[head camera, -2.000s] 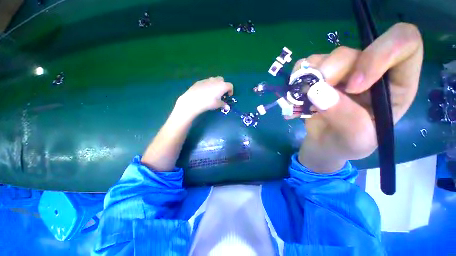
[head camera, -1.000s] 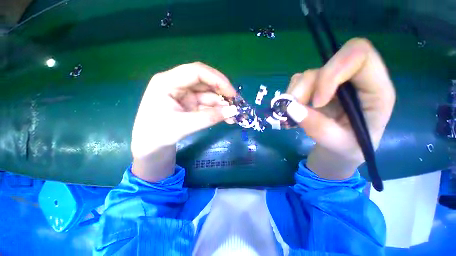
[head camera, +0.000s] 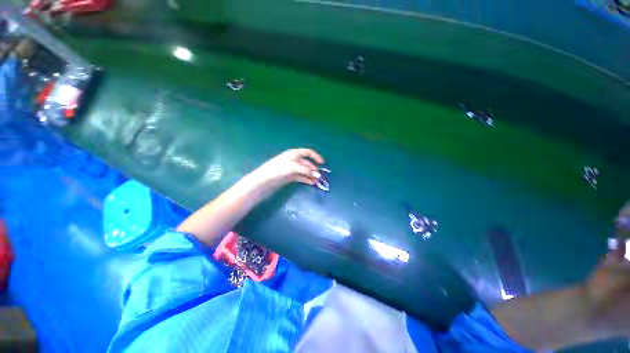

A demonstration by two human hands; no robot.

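Note:
My left hand (head camera: 293, 167) is over the green bench (head camera: 387, 158), its fingertips closed on a small dark and silver module (head camera: 322, 180). Another module (head camera: 421, 225) with a pale ring lies on the bench to the right of it. My right hand (head camera: 619, 251) is blurred and cut off by the right edge of the picture, so I cannot tell what its fingers do. The tweezers cannot be made out.
Single modules lie spaced along the bench, one (head camera: 479, 115) towards the back. A dark strip (head camera: 506, 262) lies at the right. A red-pink tray (head camera: 270, 266) of modules is below the bench edge, left of my body. A blue stool (head camera: 128, 214) stands at the left.
The view has turned to the left, bringing the red-pink tray in. My hands have moved apart, the right one to the picture's edge. A ringed module now lies on the bench between them.

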